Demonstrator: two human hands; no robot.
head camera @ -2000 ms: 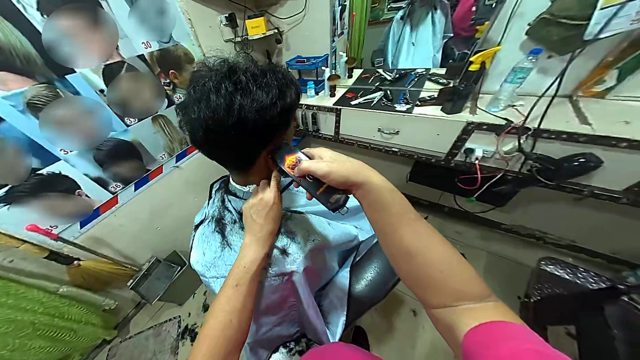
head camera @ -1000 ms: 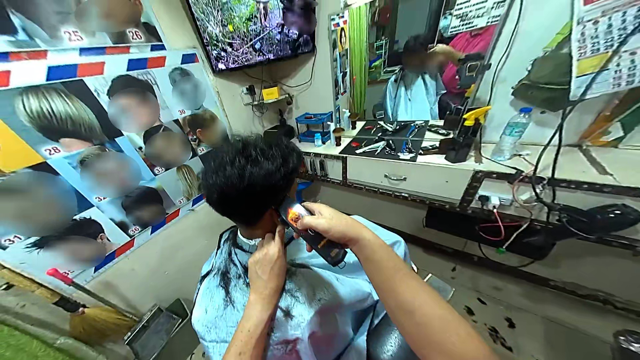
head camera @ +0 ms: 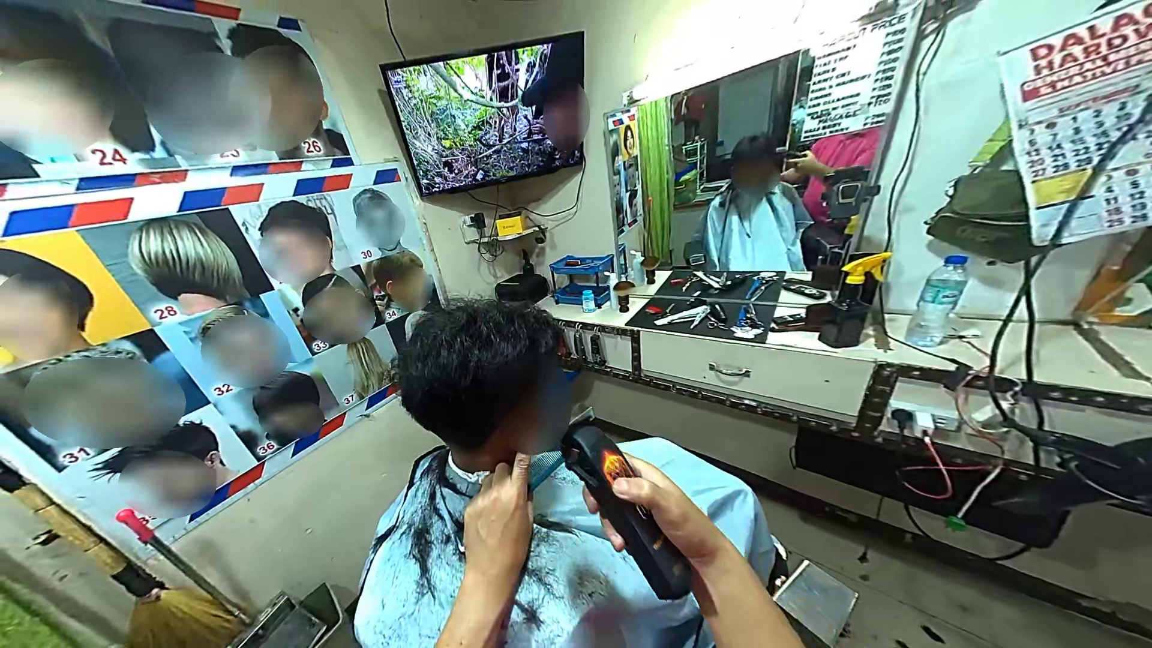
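A seated person with short dark hair (head camera: 477,369) wears a light blue barber's cape (head camera: 432,576) with loose cut hair strewn on it. My right hand (head camera: 661,504) grips a black cordless hair clipper (head camera: 625,513) with a flame-like pattern; its head is a little to the right of the person's jaw, apart from it. My left hand (head camera: 499,517) is at the person's neck, fingers pointing up near the ear and jaw. A blue comb (head camera: 546,468) shows just beside its fingertips, apparently held in that hand, though the grip is partly hidden.
Ahead, a counter (head camera: 810,360) bears a black mat (head camera: 711,310) with scissors and tools, a spray bottle (head camera: 855,301) and a water bottle (head camera: 938,301). Power cords (head camera: 999,360) hang at the right. A broom (head camera: 180,616) leans at lower left; a mirror (head camera: 711,216) stands behind the counter.
My right hand has drawn the clipper away from the side of the person's head, to the right. My left hand remains at the neck. The view has tilted up.
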